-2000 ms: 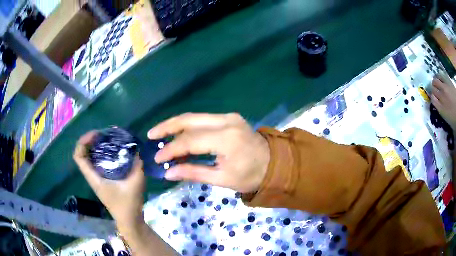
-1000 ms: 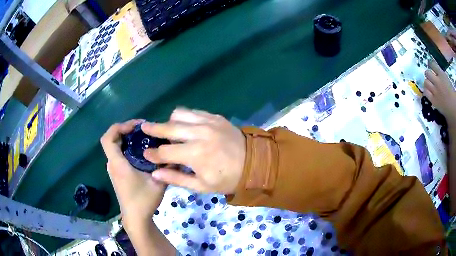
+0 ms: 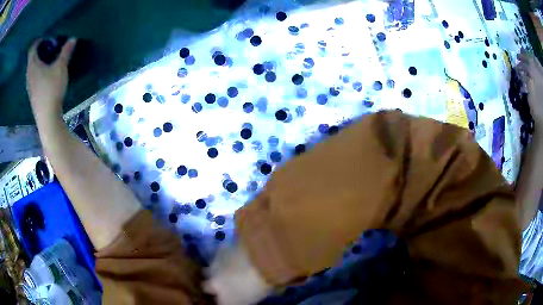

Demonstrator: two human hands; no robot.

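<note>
My left hand [image 3: 50,74] is at the upper left over the green belt, its fingers around a black cylindrical unit [image 3: 49,50]. My right hand [image 3: 235,280] is low in the view near the front edge of the film, blurred and partly hidden by its brown sleeve; its fingertips and anything in them cannot be made out. A clear film [image 3: 190,131] with many small black round dots in scattered rows lies on the paper-covered bench between my arms.
The green belt [image 3: 128,39] runs along the upper left. A blue tray [image 3: 56,214] with a black round part and a clear plastic item [image 3: 56,277] are at the lower left. Another person's hand [image 3: 531,83] is at the right edge, beside black rings.
The view has tilted down toward the film. My hands have parted: my right hand has left the unit and moved down toward me, while my left hand stays at the unit over the belt.
</note>
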